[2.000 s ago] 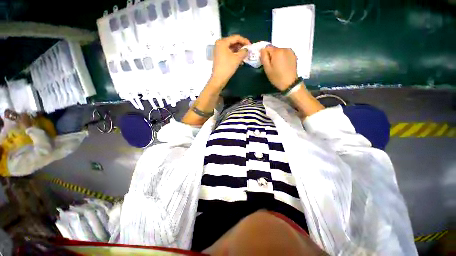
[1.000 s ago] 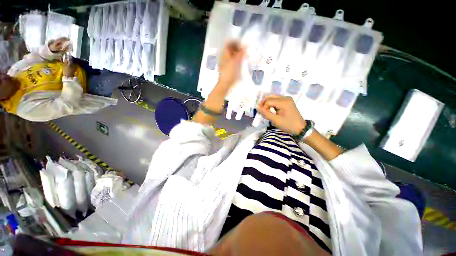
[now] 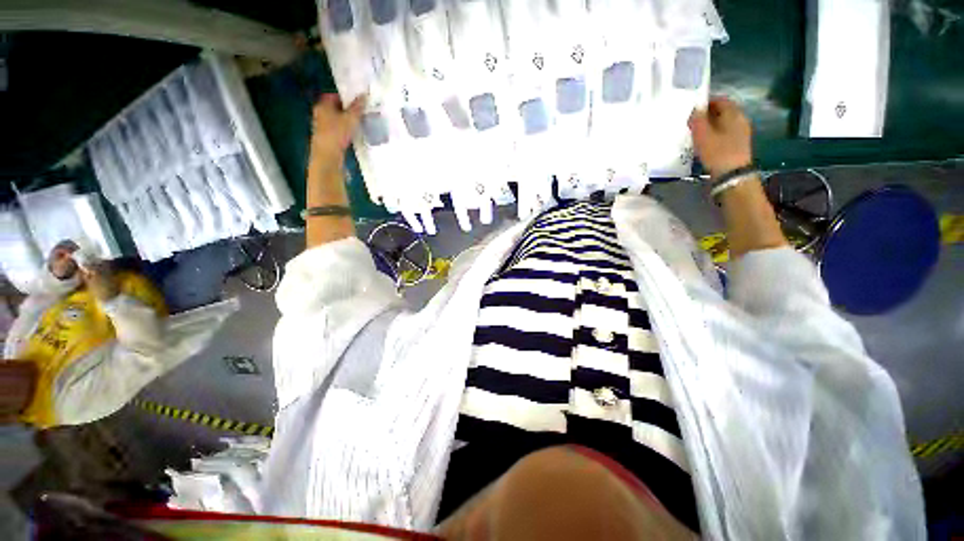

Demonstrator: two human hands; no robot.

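Note:
A white tray of bagged smartwatches (image 3: 529,148) lies in front of me at the top middle, its far edge cut off by the picture. Grey watch faces show in rows through cloudy bags, and several white strap ends stick out past the near edge. My left hand (image 3: 336,125) grips the tray's left edge. My right hand (image 3: 723,135) is at the tray's right edge, its fingers closed on it. The hands are on opposite sides of the tray.
A flat white stack of empty bags (image 3: 846,74) lies on the green bench (image 3: 766,106) at the right. Another tray of bagged watches (image 3: 185,159) is at the left. A person in yellow and white (image 3: 106,328) sits beyond it. A blue stool (image 3: 879,250) stands at the right.
My hands have moved apart from near the tray's front to its two side edges. The view has shifted, and the small white bag handled earlier is no longer in my hands.

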